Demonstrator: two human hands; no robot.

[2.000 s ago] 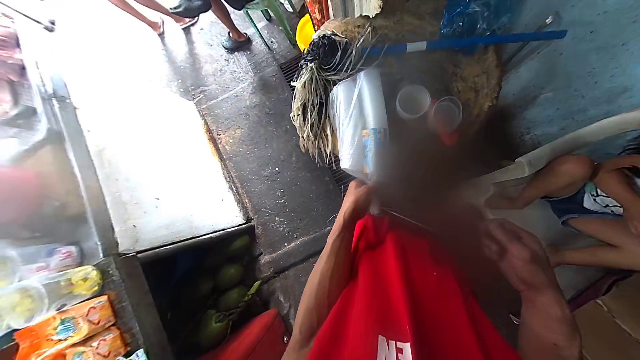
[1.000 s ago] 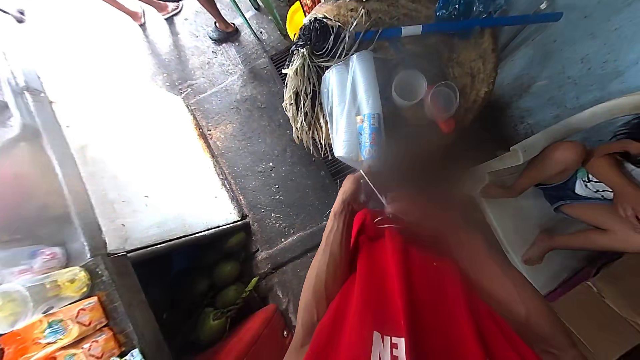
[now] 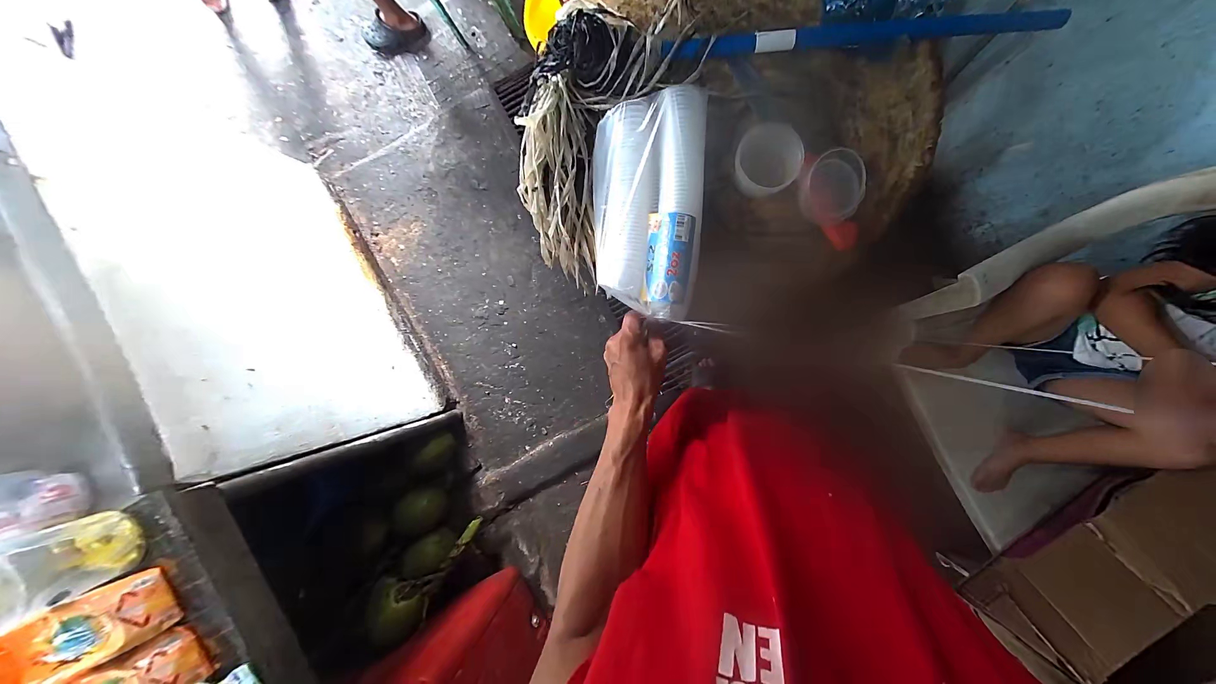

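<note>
My left hand (image 3: 635, 361) is closed on the gathered end of a clear plastic bag of stacked plastic cups (image 3: 655, 190), beside the mop strands. Thin white string (image 3: 1016, 388) runs taut from near the bag's gathered end toward the right edge, partly hidden by a dark blur. There my right hand (image 3: 1178, 404), itself blurred, appears closed on the string in front of a seated person's legs. Two loose clear cups (image 3: 768, 160) (image 3: 834, 185), one with something red at it, stand on a round wooden surface (image 3: 893, 123) beyond the bag.
A mop (image 3: 560, 161) with a blue handle (image 3: 902, 33) lies across the far side. A person sits on a white chair (image 3: 959, 446) at right, above cardboard (image 3: 1092, 579). Green coconuts (image 3: 420, 510) fill a dark recess at lower left, near orange packets (image 3: 104, 622). Another person's foot (image 3: 397, 36) is at top.
My right hand has moved from near the bag's gathered end out to the far right, and string now stretches toward it. My left hand stays at the bag's end.
</note>
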